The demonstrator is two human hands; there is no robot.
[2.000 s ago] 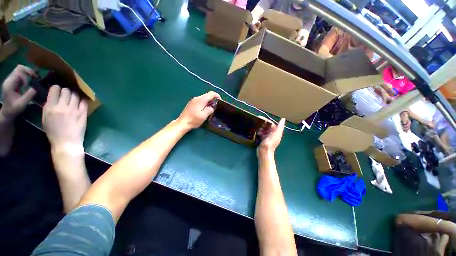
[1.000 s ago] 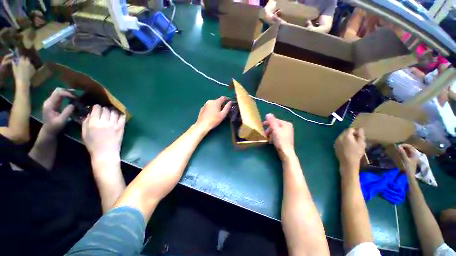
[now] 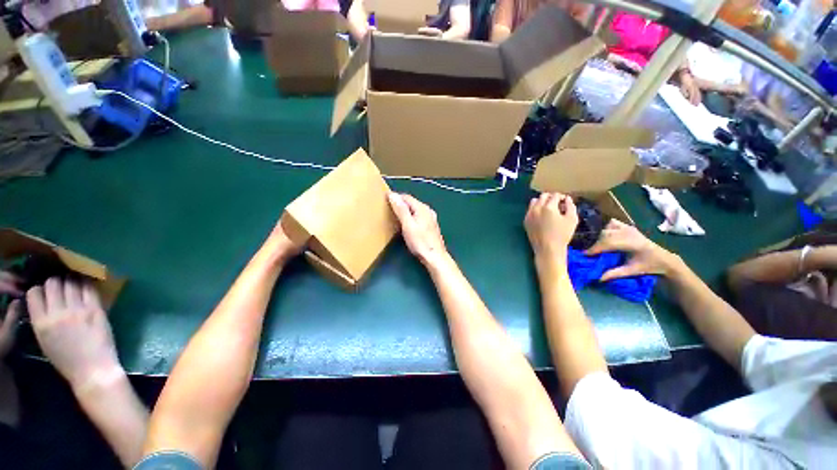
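A small brown cardboard box [image 3: 341, 216] is in front of me, tilted, with its lid panel folded over the top and a narrow gap at the near side. Its contents are hidden. My left hand [image 3: 292, 240] holds the box's left end, with the fingers mostly hidden behind it. My right hand [image 3: 416, 223] is at the box's right edge, its fingertips against the cardboard.
A large open carton [image 3: 445, 133] stands beyond the box, with a white cable [image 3: 229, 145] running past it. A neighbour's hands [image 3: 552, 220] work at an open small box on the right, near a blue cloth [image 3: 633, 283]. Another person's hand [image 3: 69, 321] is at left.
The lid panel has come down over the small box, and the box has turned. The view has swung right. The right neighbour's hands have moved onto the dark contents and blue cloth.
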